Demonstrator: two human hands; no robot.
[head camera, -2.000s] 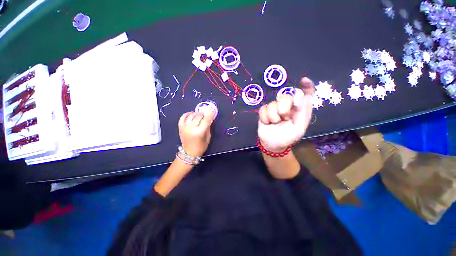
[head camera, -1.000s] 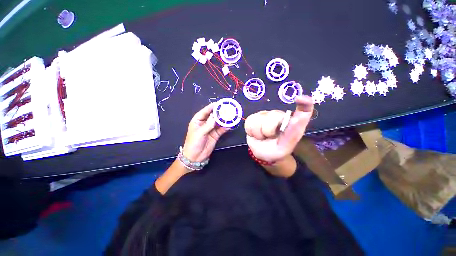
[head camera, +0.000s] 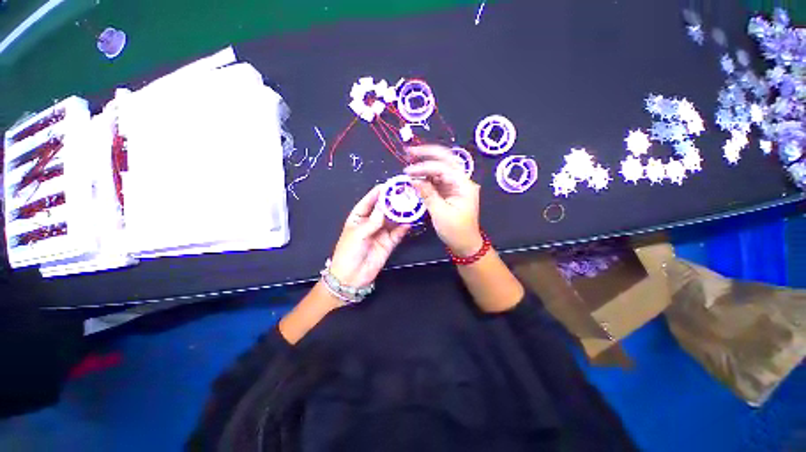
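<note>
My left hand (head camera: 364, 243) holds a round housing (head camera: 404, 199), pale with a purple tinge, its patterned face turned up, above the front of the black bench. My right hand (head camera: 451, 199) is at the housing's right side, its fingers over the bench and partly blurred; whether it holds a small part cannot be seen. Another housing (head camera: 461, 162) is partly hidden behind the right hand. More round housings (head camera: 495, 135) lie to the right and behind. White wired modules (head camera: 369, 99) with thin red leads (head camera: 385, 134) lie behind the hands.
White star-shaped inserts (head camera: 579, 169) lie at right, with a larger heap (head camera: 786, 97) at the far right. A flat white foam tray (head camera: 199, 168) and slotted tray (head camera: 78, 190) stand at left. A thin loop (head camera: 554, 212) lies near the front edge. An open cardboard box (head camera: 632, 300) is below.
My left hand first lifted the housing off the bench, turning it face up. My right hand has moved left to the housing, and its raised finger is no longer upright. The housing's centre looks darker than one second ago.
</note>
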